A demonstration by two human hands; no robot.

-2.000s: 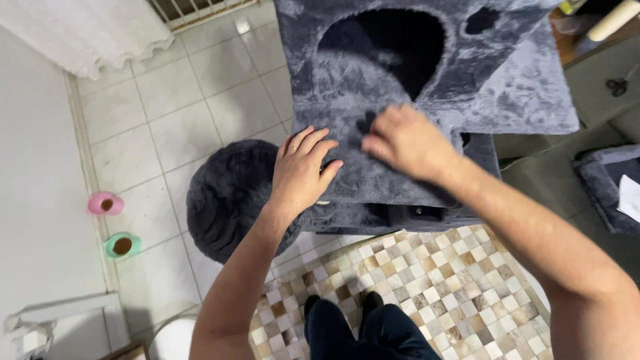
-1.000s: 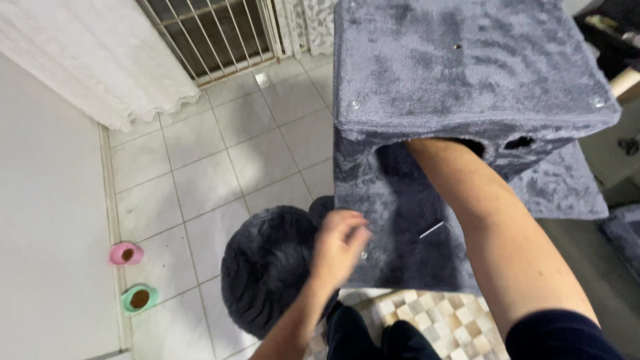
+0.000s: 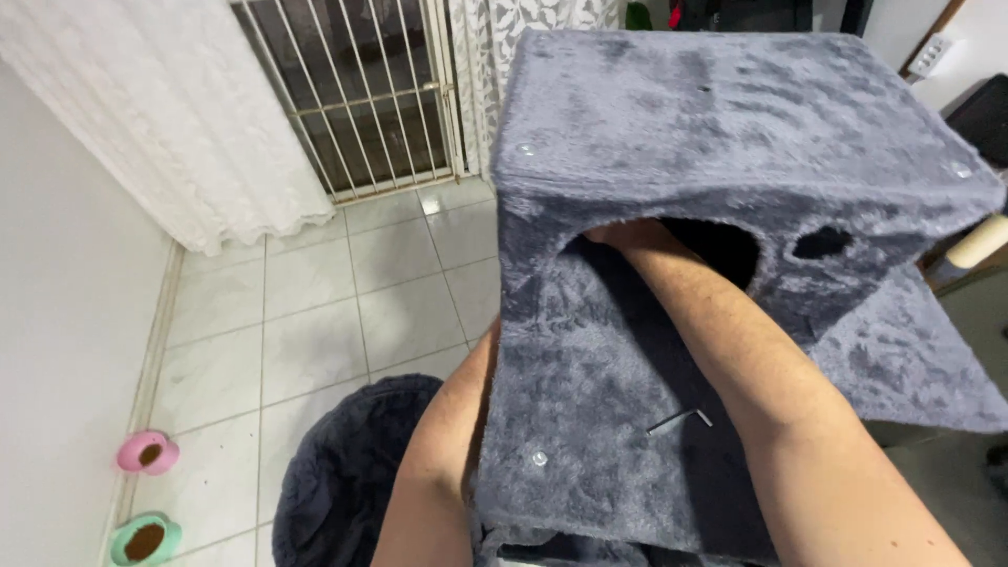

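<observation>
A grey plush cat tree fills the right half of the view, with a boxy cat house (image 3: 669,110) on a plush platform (image 3: 575,394). My right forearm reaches through the arched opening of the house; a bit of my right hand (image 3: 622,235) shows at the opening's upper edge, its fingers hidden inside. My left forearm goes up along the platform's left side, and my left hand is hidden behind the cat tree. A metal hex key (image 3: 679,421) lies on the platform beside my right forearm. A bolt head (image 3: 539,457) sits near the platform's front left corner.
A round dark plush bed (image 3: 346,472) is low at the left of the cat tree. Pink (image 3: 161,453) and green (image 3: 167,535) bowls with kibble stand by the wall. Behind are a white curtain (image 3: 173,102) and a barred door (image 3: 370,102). Another plush panel (image 3: 906,354) juts out at right.
My left hand has gone from beside the platform's left edge to out of sight behind the cat tree. My right hand, over the platform two seconds ago, is now in the house. The view has tilted up.
</observation>
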